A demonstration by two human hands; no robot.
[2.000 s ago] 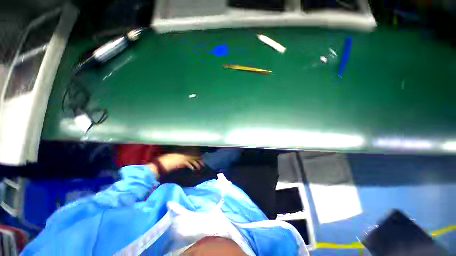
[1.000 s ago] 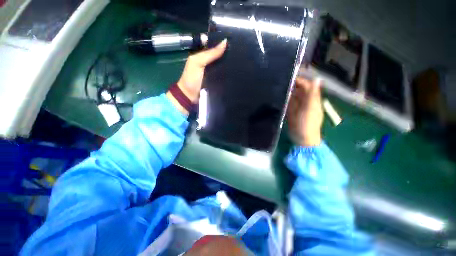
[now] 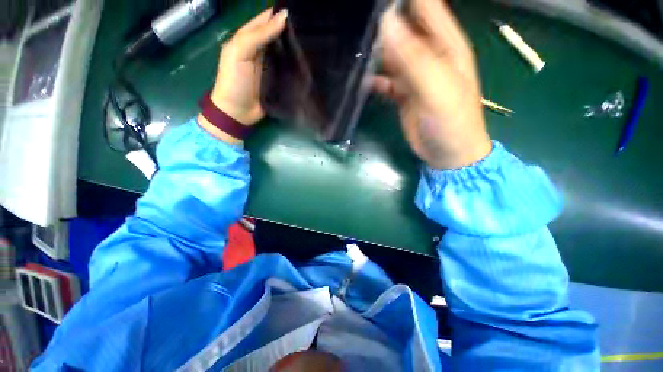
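A dark glossy tablet (image 3: 320, 65) is held up over the green bench mat at the top centre, its far end cut off by the frame's top edge. It is blurred and tilted. My left hand (image 3: 251, 69), with a dark red wristband, grips its left side. My right hand (image 3: 436, 87) is blurred at its right edge, with the fingers at the tablet's side. Shiny clear film shows at the tablet's near right corner. Whether the right hand holds anything besides the tablet cannot be told.
A silver and black electric screwdriver (image 3: 178, 23) and a black cable (image 3: 127, 120) lie left, beside a white foam tray (image 3: 62, 109). A small white tube (image 3: 520, 46), gold tweezers (image 3: 497, 107), film scraps (image 3: 609, 105) and a blue stick (image 3: 633, 116) lie right.
Both hands came in from out of view with the tablet. Since a second ago the tablet has moved up in the frame and tilted. The view has turned, too.
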